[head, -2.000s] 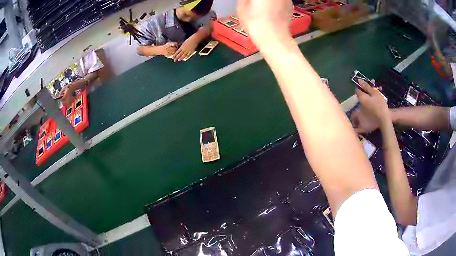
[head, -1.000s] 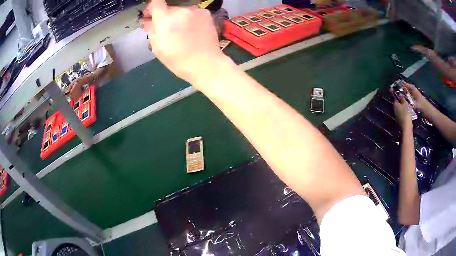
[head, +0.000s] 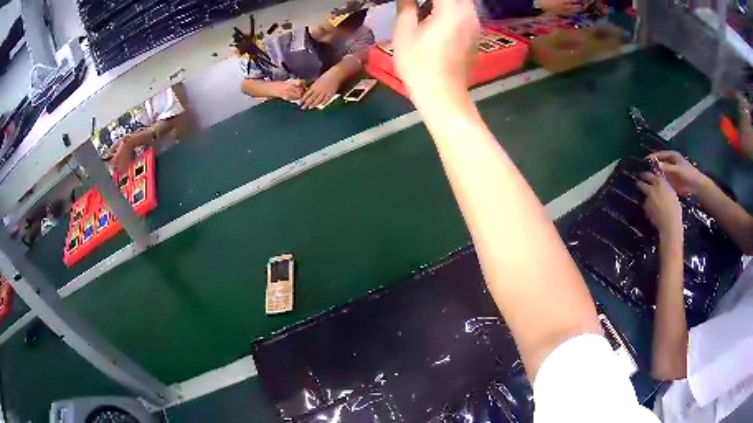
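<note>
My right hand (head: pixel 438 45) is raised at the top edge, partly cut off; its fingertips are out of sight, so whether it holds anything cannot be told. My bare forearm and white sleeve cross the right half of the view. My left hand is not in view. A gold keypad phone (head: pixel 280 285) lies face up on the green conveyor belt (head: pixel 355 198). A shiny black pocket mat (head: pixel 388 339) lies in front of me, partly under my arm. A gold-edged part (head: pixel 618 343) shows beside my sleeve.
Red phone trays stand at left (head: pixel 111 206) and behind my hand (head: pixel 495 59). A person works across the belt (head: pixel 318 70). A neighbour's hands (head: pixel 669 182) are over another black mat at right. A grey fan (head: pixel 103 411) is bottom left; a metal post (head: pixel 82 330) rises beside it.
My right hand has swung from upper left back toward the upper middle. The gold phone has moved left and nearer. The item on the belt right of my arm no longer shows. The neighbour's hands have shifted.
</note>
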